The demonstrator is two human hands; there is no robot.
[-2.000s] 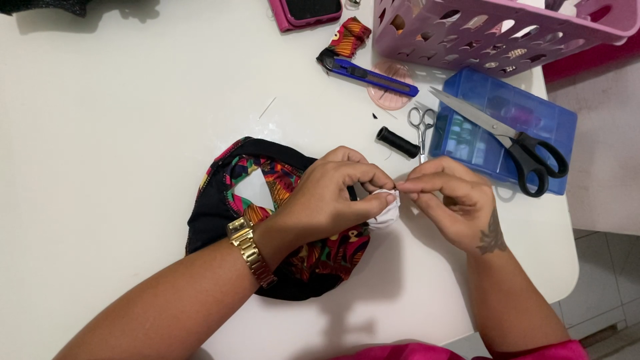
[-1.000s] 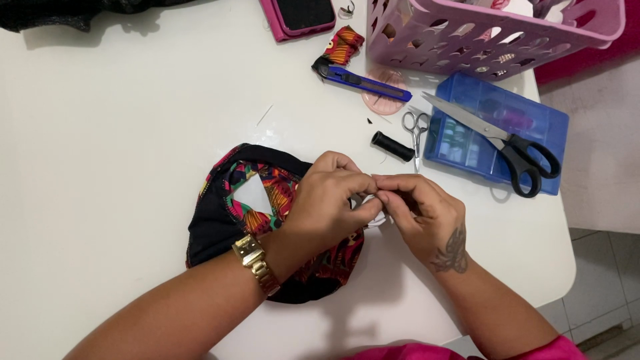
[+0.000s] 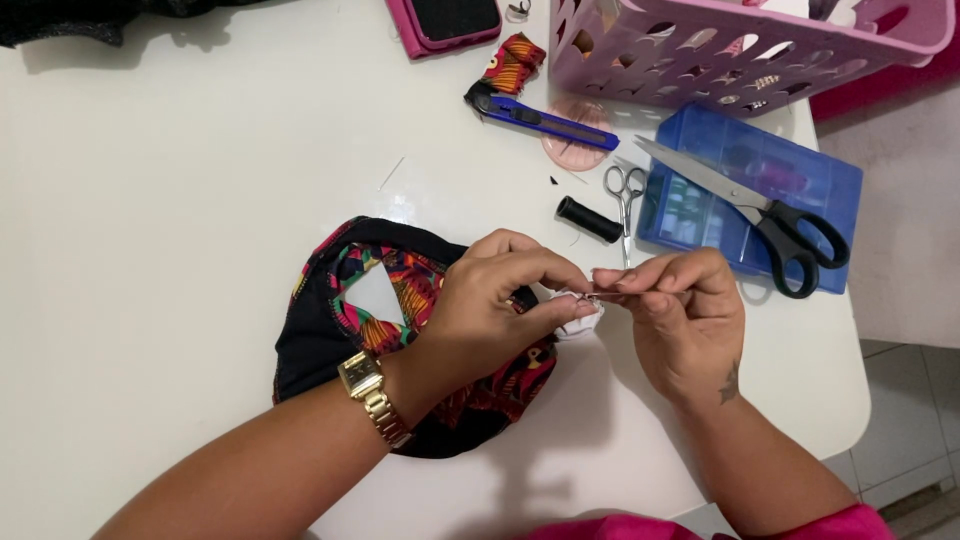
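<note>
My left hand [image 3: 510, 300] pinches a small piece of gathered white fabric [image 3: 579, 322] between thumb and fingers. My right hand [image 3: 679, 319], just to its right, has thumb and fingers closed on a thin needle [image 3: 630, 294] whose tip meets the white fabric. Below my left hand and wrist lies a round black piece of sewn fabric [image 3: 311, 341] with a colourful print, a white patch [image 3: 379, 295] showing in its opening. Small metal scissors [image 3: 625, 202] and a spool of black thread [image 3: 589, 219] lie just beyond my hands.
Large black-handled scissors [image 3: 787, 236] rest on a blue plastic box [image 3: 840, 180] at the right. Behind stand a pink basket [image 3: 720, 45], a blue utility knife [image 3: 551, 124] over a round pink pin case [image 3: 577, 154], printed fabric [image 3: 517, 64] and a phone [image 3: 456, 19]. A loose needle [image 3: 391, 173] lies left.
The fingers of my right hand have drawn slightly away from my left fingers, and the needle shows between them. My left hand still pinches the white fabric.
</note>
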